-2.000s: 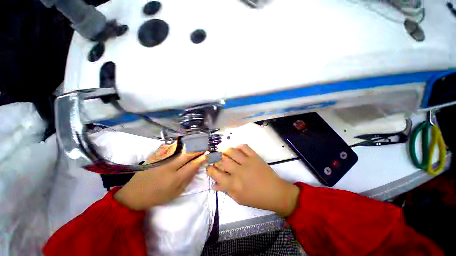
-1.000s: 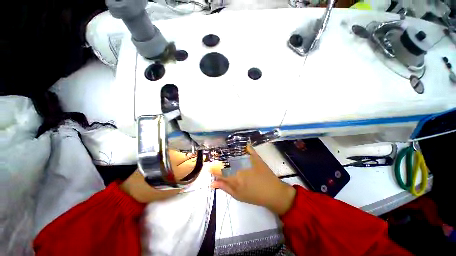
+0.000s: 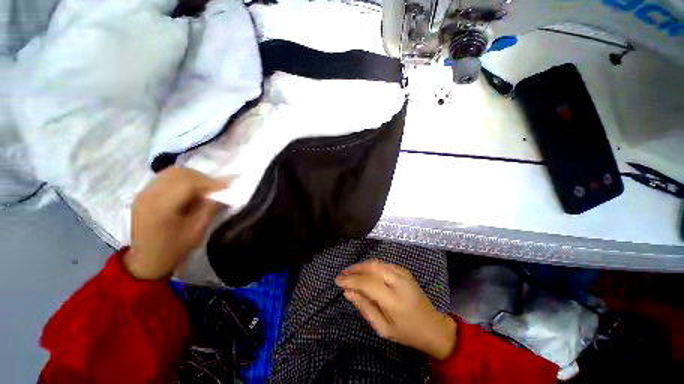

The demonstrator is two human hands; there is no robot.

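The garment's white lining point(image 3: 330, 105) lies on the machine table left of the needle area, with a dark band point(image 3: 330, 63) across it. A dark brown shell piece point(image 3: 330, 180) hangs toward the table's front edge, its upper edge at the presser foot point(image 3: 409, 64). My left hand point(image 3: 172, 217) pinches the white layer at the left, slightly blurred. My right hand point(image 3: 394, 304) is empty above the checked cloth on my lap, fingers slightly apart. The sewing machine head point(image 3: 540, 22) is at the top.
A smartphone point(image 3: 568, 139) lies right of the foot, with black thread snips point(image 3: 654, 180) farther right. A small blue-tipped black tool point(image 3: 495, 80) lies between foot and phone. The ruler-marked table edge point(image 3: 510, 244) curves across the front. White and grey pieces point(image 3: 547, 326) are piled below right.
The view has shifted down and left. Both hands have left the needle area: the left moved left with the white layer, the right moved down over the lap. The brown piece is now spread in view.
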